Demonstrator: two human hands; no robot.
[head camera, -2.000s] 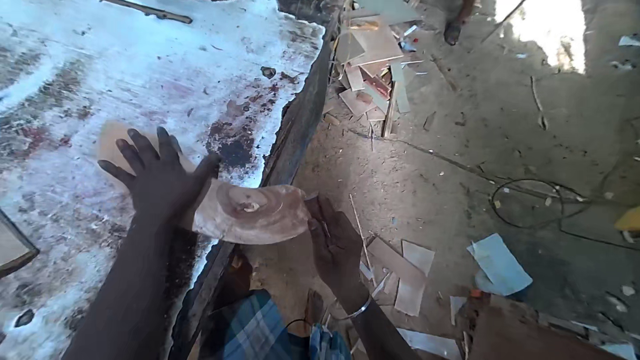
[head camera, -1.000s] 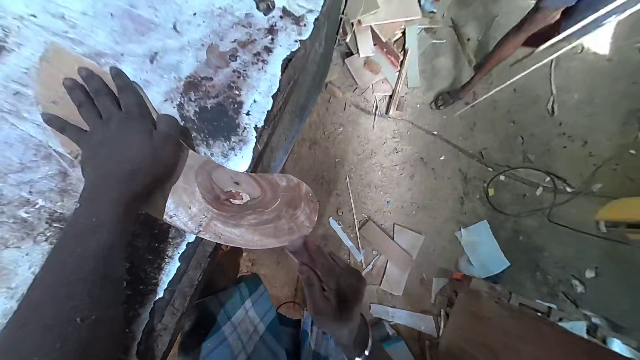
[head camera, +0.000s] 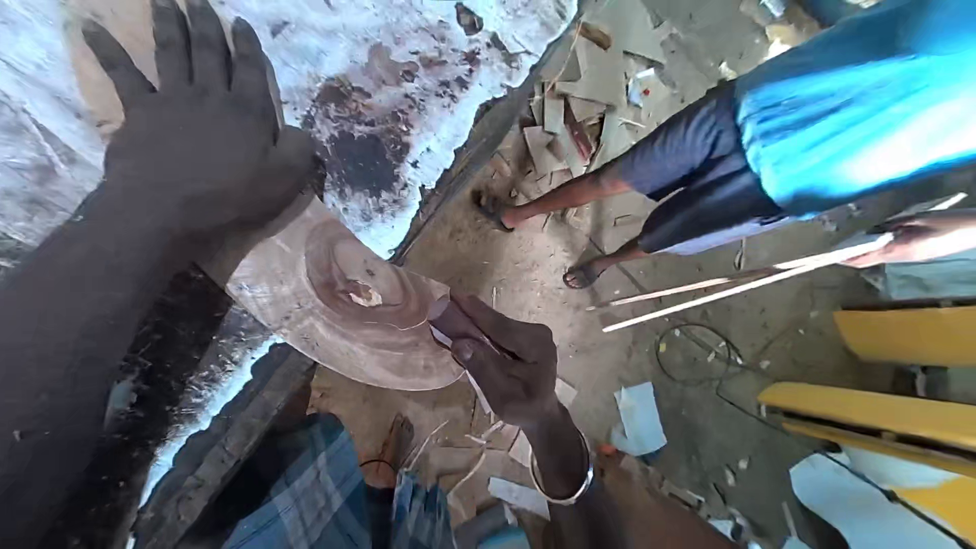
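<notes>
A curved, flat wooden piece (head camera: 366, 305) with swirling grain and a small knot lies partly on the worn table and juts past its edge. My left hand (head camera: 198, 130) presses on its far part, palm down with fingers spread. My right hand (head camera: 511, 358), with a metal bangle at the wrist, is at the overhanging rounded end. Its fingers and thumb pinch a small folded brown piece, perhaps sandpaper (head camera: 455, 320), against the wood's edge.
The table's rough edge (head camera: 488, 130) runs diagonally. Wood offcuts (head camera: 602, 76) litter the floor. A person in a blue shirt (head camera: 862, 114) holds long thin strips (head camera: 740, 286) at right. A cable (head camera: 698, 358) and yellow panels (head camera: 877, 412) lie nearby.
A person has come into view at the right with long strips. My right hand has moved along the wood's rounded end. The view has come closer to the wood.
</notes>
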